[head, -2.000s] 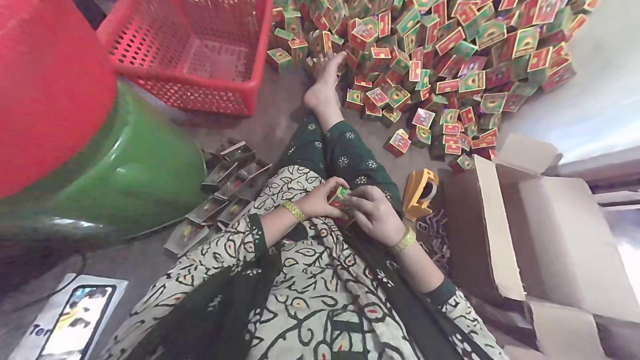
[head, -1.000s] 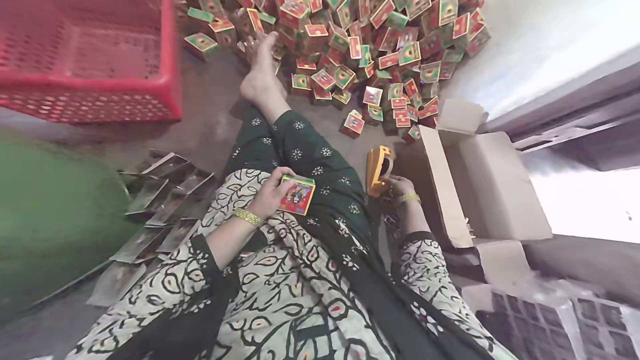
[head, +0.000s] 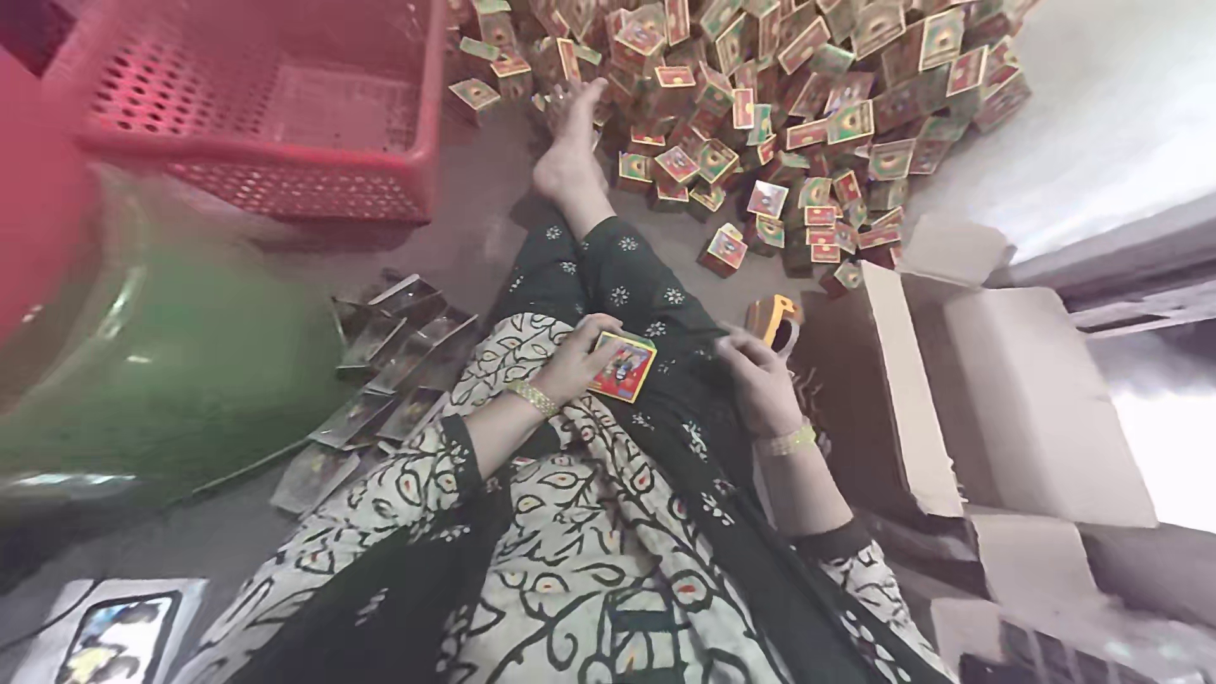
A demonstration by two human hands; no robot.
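My left hand (head: 578, 364) holds a small red, yellow and green printed cardboard box (head: 624, 367) above my lap, thumb on its printed face. To the right, over my thigh, my right hand (head: 757, 375) is raised with its fingers bent; whether it pinches something small is not clear. Just beyond it, a yellow tape dispenser (head: 777, 318) stands on the floor. A large pile of similar printed boxes (head: 807, 133) spreads across the floor past my bare foot.
A red perforated plastic basket (head: 285, 166) stands at upper left, beside a big green rounded container (head: 180, 342). Flat dark packets (head: 389, 351) lie left of my legs. An open cardboard carton (head: 1035, 399) is at right. A box with a pictured screen (head: 123, 632) lies at lower left.
My right hand has moved from beside the tape dispenser back toward my thigh. Two seconds ago both hands were together at the small box. The left hand still holds it.
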